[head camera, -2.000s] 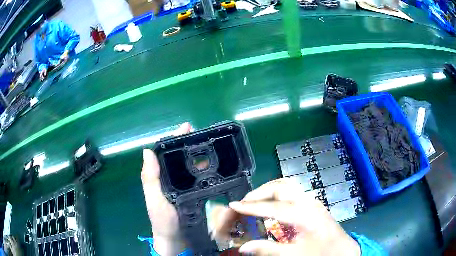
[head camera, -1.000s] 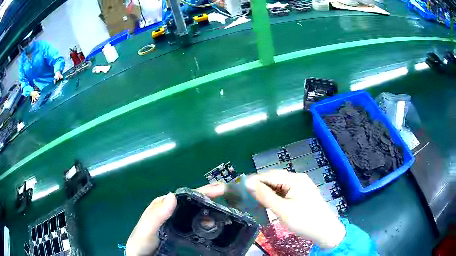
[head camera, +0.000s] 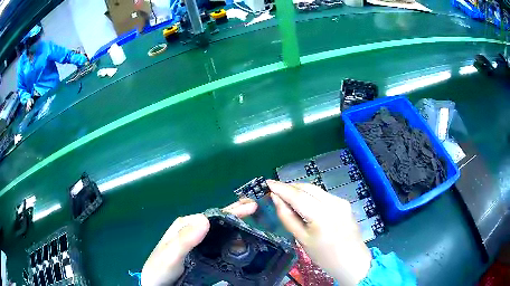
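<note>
My left hand holds a black plastic housing, tilted, at the bottom centre; its lower part is cut off by the frame edge. My right hand holds a small board between thumb and fingers just above the housing; the board's dark component cluster faces up and left, and the rest is hidden or seen edge-on. A joined panel of silver boards lies on the green bench right of my right hand, beside the blue bin.
The blue bin holds heaped thin dark pieces. Another black housing stands behind it. Red bubble wrap lies under my right hand. More housings and a blister tray are at left. A person in blue works far left.
Since two seconds ago the housing has tilted and moved lower. The board, blurred over the housing before, is now above its upper edge in my right hand. The view has shifted slightly.
</note>
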